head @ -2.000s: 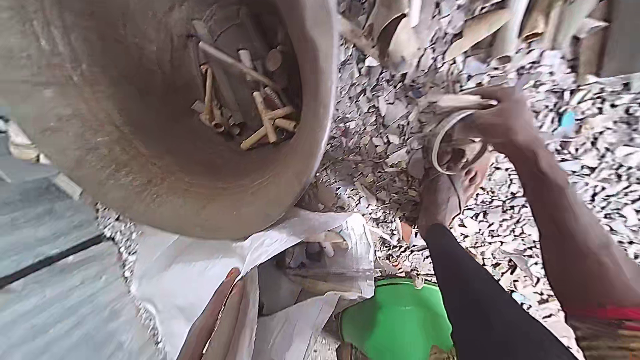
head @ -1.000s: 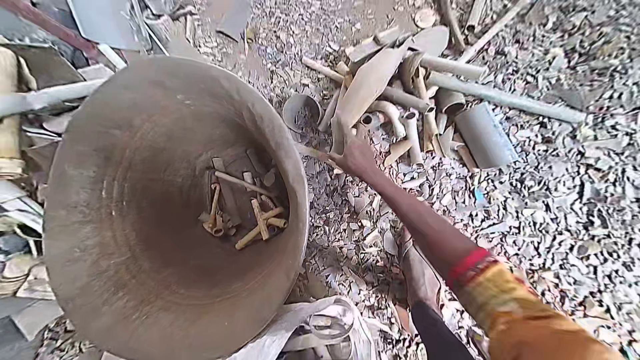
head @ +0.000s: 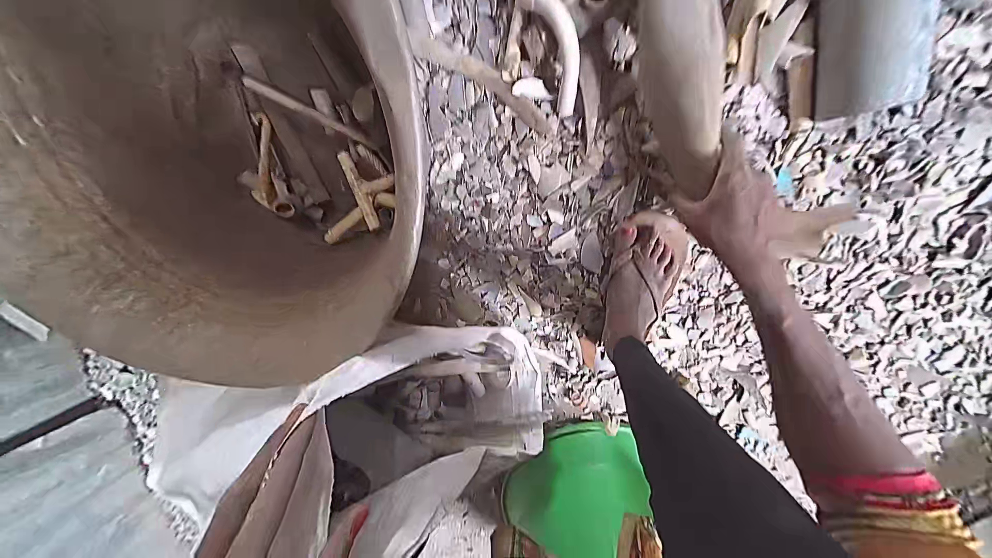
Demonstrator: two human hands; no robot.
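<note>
My right hand [head: 736, 201] grips a long grey-brown piece [head: 682, 85], blurred, perhaps a cut plastic pipe; another pale piece [head: 814, 229] shows beside the wrist. Below the hand is a foot in a thin-strapped sandal [head: 639, 275]. My left hand [head: 267, 488] is at the bottom edge, holding the rim of a white woven sack [head: 209, 449] with scrap pieces inside. Above the sack stands a large round dusty tub [head: 271, 341] containing short pipe pieces [head: 356, 201] and flat strips.
Broken chips [head: 876, 333] cover the ground. A curved white pipe [head: 570, 54] and a wide grey pipe piece [head: 872, 58] lie at the top. A green plastic object [head: 577, 488] is beside the sack. Grey sheets [head: 70, 480] lie at lower left.
One second ago my right hand was by the pipe pile, holding a flat pale piece; now it is above the foot with a long piece. My left hand has come into view at the sack.
</note>
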